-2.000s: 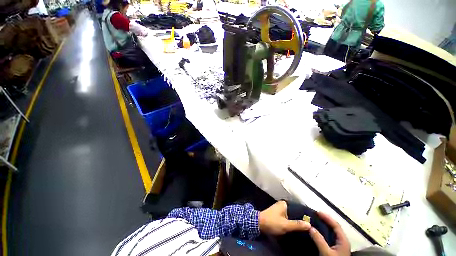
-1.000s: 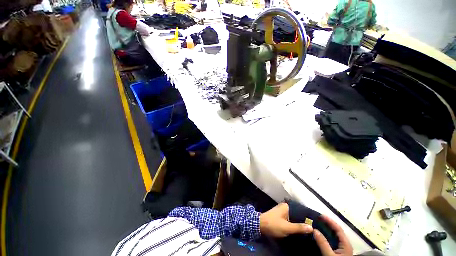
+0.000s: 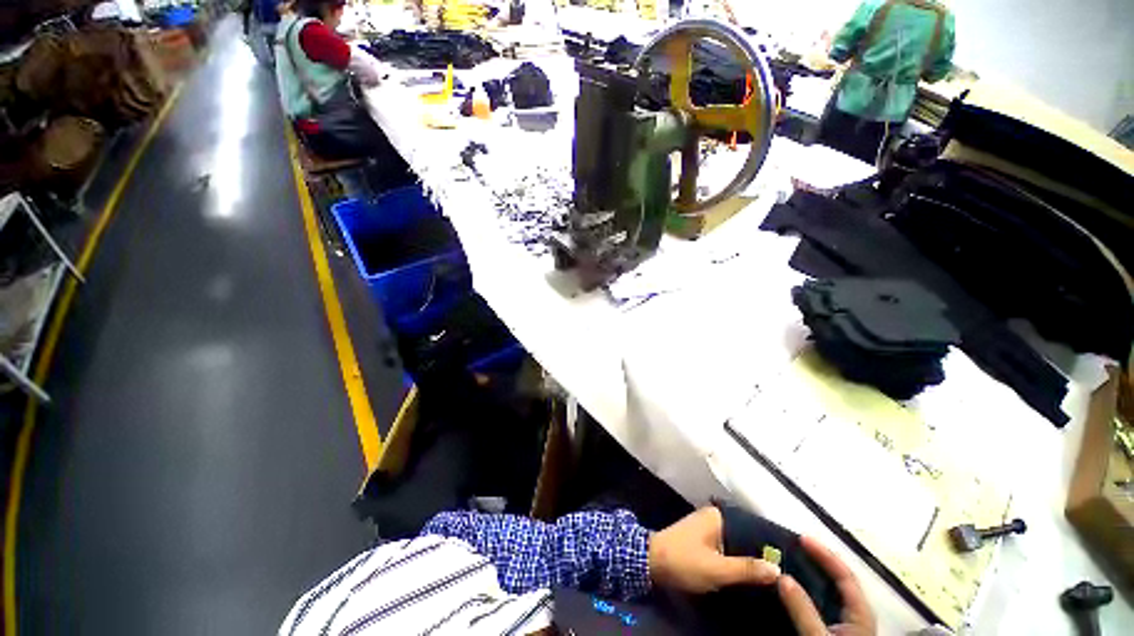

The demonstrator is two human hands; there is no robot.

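A black bag panel point(image 3: 750, 532) is held over the lap at the table's front edge. A tiny gold metal fitting point(image 3: 772, 555) sits on it. My left hand point(image 3: 696, 554) grips the panel from the left, with the thumb beside the fitting. My right hand point(image 3: 836, 596) grips the panel's right side, fingers curled over it. The lower part of the panel blends with the dark apron point(image 3: 597, 611). A stack of black panels point(image 3: 878, 326) lies behind the work board point(image 3: 846, 482).
A dark punch point(image 3: 986, 534) lies on the board; a hammer head point(image 3: 1087, 595) is right of it. A hardware box point(image 3: 1106, 460) stands at right. A hand press point(image 3: 634, 174) stands farther back. A blue crate point(image 3: 401, 236) and open carton point(image 3: 396, 450) are below the table. Two people are near the far table.
The view has shifted slightly, so the table and press appear a little farther right. Both hands still hold the black panel in nearly the same pose. The person at the far right has moved slightly.
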